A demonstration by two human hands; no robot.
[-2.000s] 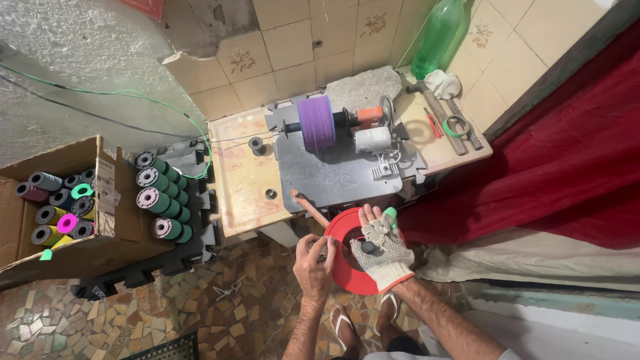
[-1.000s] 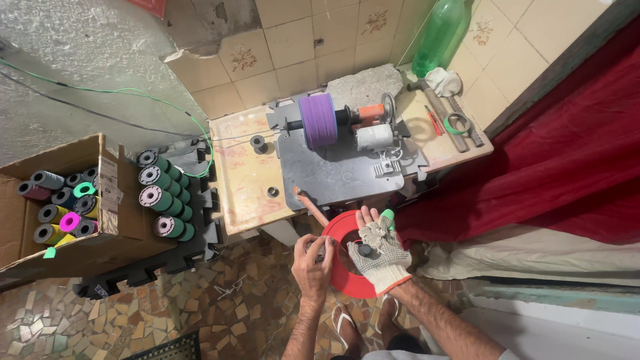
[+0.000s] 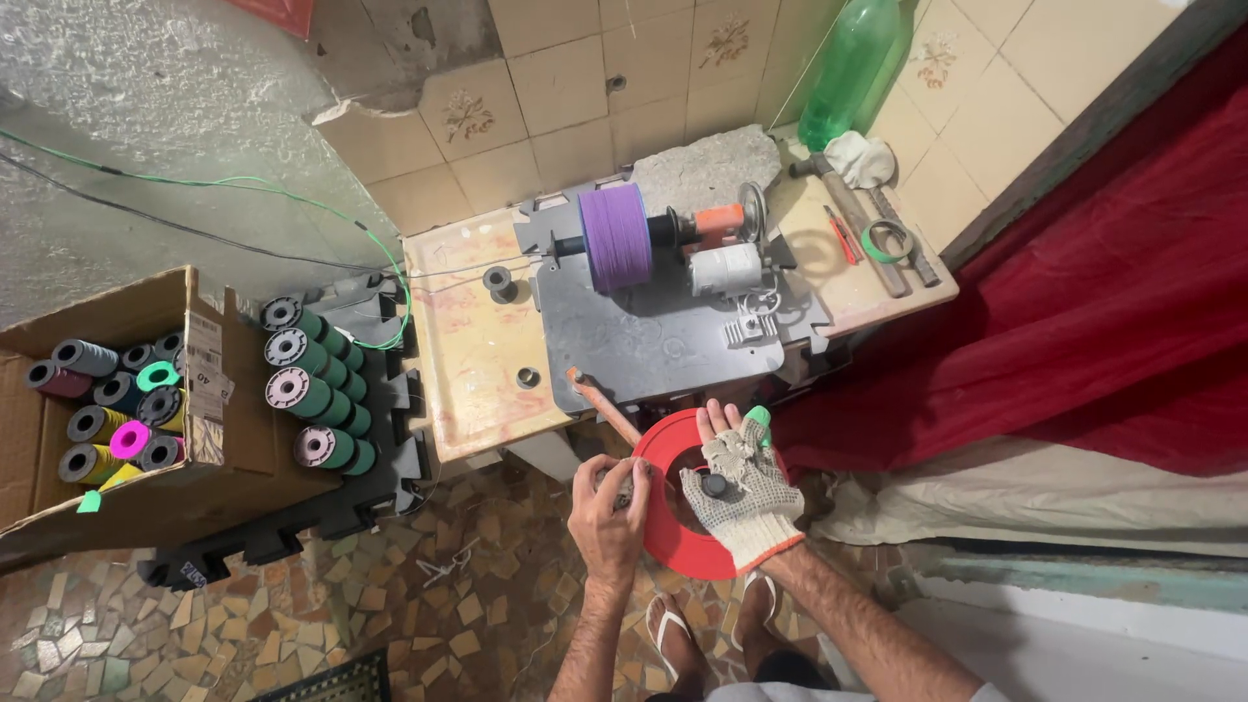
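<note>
My left hand (image 3: 609, 517), bare, has its fingers curled at the left rim of a red disc (image 3: 673, 541); a small greyish thing shows between thumb and fingers, too hidden to name. Over the disc's right side lies my right hand (image 3: 751, 487) in a knitted glove with bare fingertips and a green cover on one finger. A small black knob (image 3: 715, 485) shows by its thumb; whether that hand grips it is unclear. An orange arm (image 3: 604, 408) runs from the bench to the disc. Beyond sits a spool of purple cord (image 3: 616, 239) on a motor-driven shaft.
A small motor (image 3: 726, 270) stands beside the spool. A hammer (image 3: 858, 224) and green tape roll (image 3: 885, 241) lie at the bench's right. Green thread spools (image 3: 302, 393) and a cardboard box (image 3: 210, 419) of spools are at left. A red curtain (image 3: 1024, 322) hangs at right.
</note>
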